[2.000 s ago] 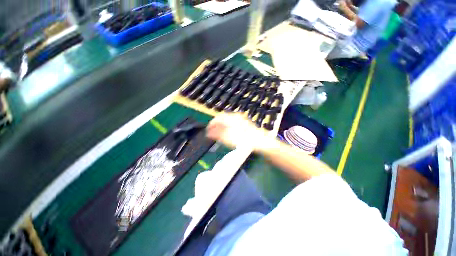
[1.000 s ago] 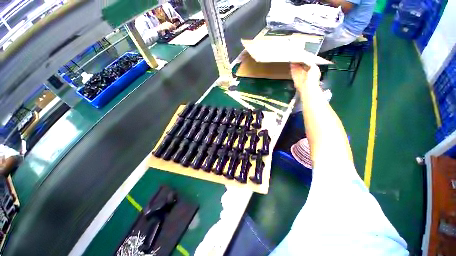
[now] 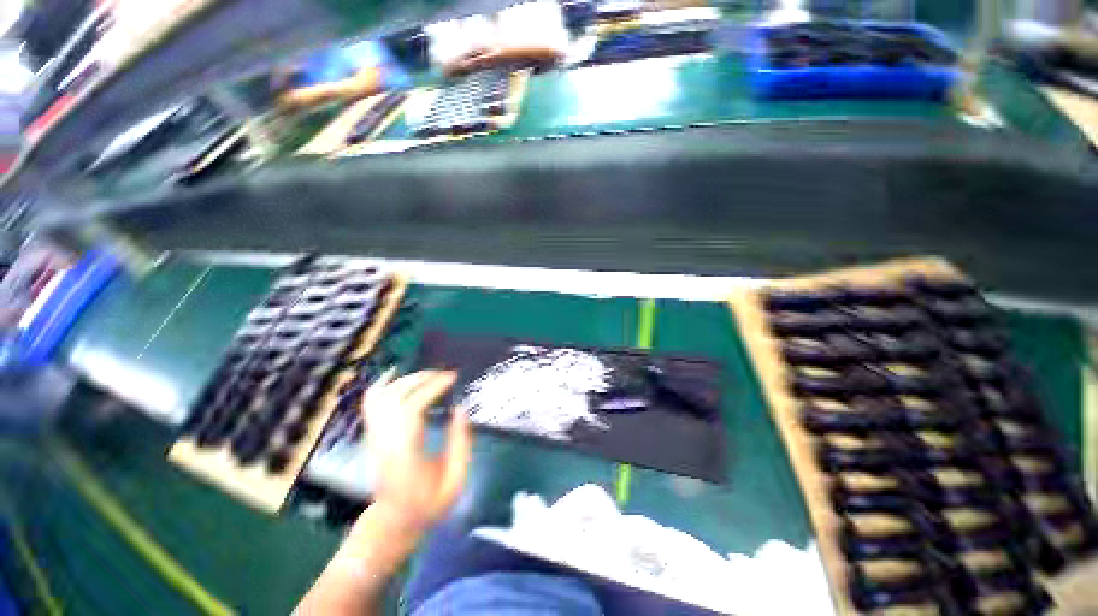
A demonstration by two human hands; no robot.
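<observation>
My left hand [image 3: 415,451] is over the left end of the black mat [image 3: 674,448], fingers apart, and seems to hold nothing. It is beside a loose group of small black parts [image 3: 349,403], partly hidden by the hand. A pile of thin silvery pins [image 3: 536,391] lies on the mat. A black body [image 3: 680,391] lies at the mat's right end, blurred. Rows of black housings stand on a cardboard sheet [image 3: 789,451] at the right and on another sheet [image 3: 247,484] at the left. A blurred pale patch at the lower right corner may be my right hand; I cannot tell.
A dark conveyor belt [image 3: 542,205] runs behind the bench. Beyond it are a blue crate [image 3: 783,82] of black parts and other people's arms. Torn white covering [image 3: 650,548] lies along the near bench edge. Another blue crate [image 3: 72,301] is at the far left.
The view has swung left, bringing in the left sheet of housings and my left hand. The arm that held a pale sheet at the far end of the bench no longer shows there.
</observation>
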